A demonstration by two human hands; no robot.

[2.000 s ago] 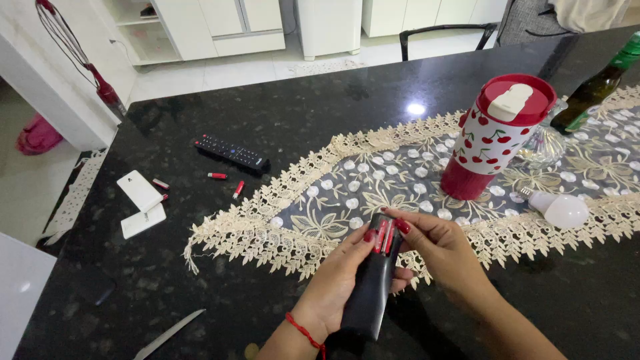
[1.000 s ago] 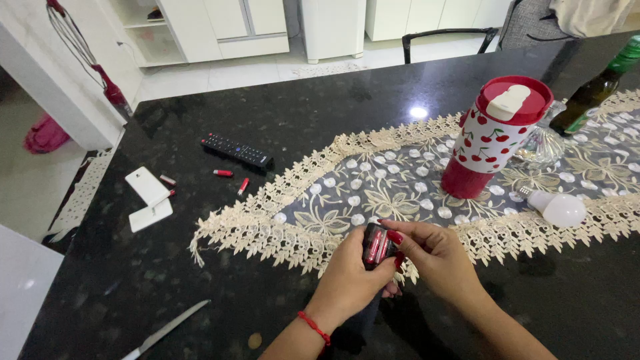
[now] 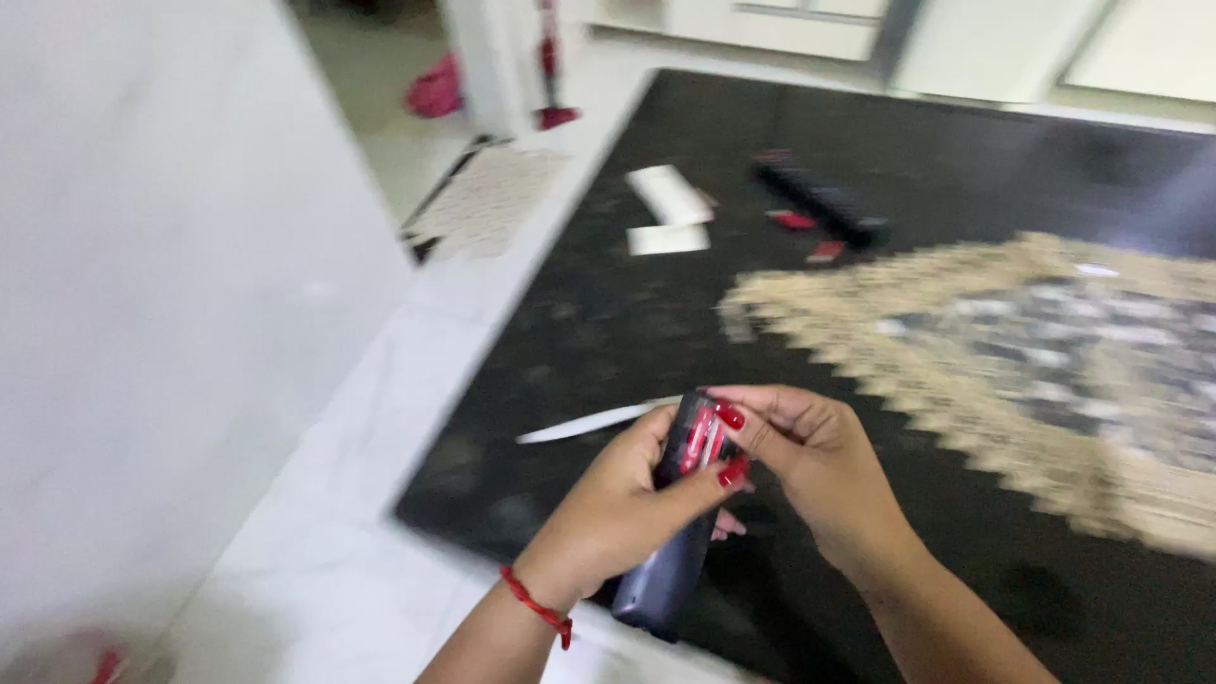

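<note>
My left hand (image 3: 617, 503) is wrapped around a dark remote control (image 3: 670, 570), its battery compartment facing up. Two red batteries (image 3: 701, 439) lie side by side in that compartment. My right hand (image 3: 817, 456) touches the compartment end, with thumb and fingers at the batteries. Beyond my hands, a second black remote control (image 3: 817, 199) lies on the dark stone table, and two red batteries (image 3: 790, 220) rest close to it. The view is blurred, so finer detail cannot be told.
A knife (image 3: 598, 420) lies just behind my left hand. Two white flat pieces (image 3: 671, 195) overlap farther back on the table (image 3: 589, 323). A lace-edged table runner (image 3: 950, 380) spreads to the right. The table's left edge borders a light floor.
The view has swung left and down, so the cherry-patterned tumbler, bottle and light bulb are out of sight. Both hands remain at the remote control.
</note>
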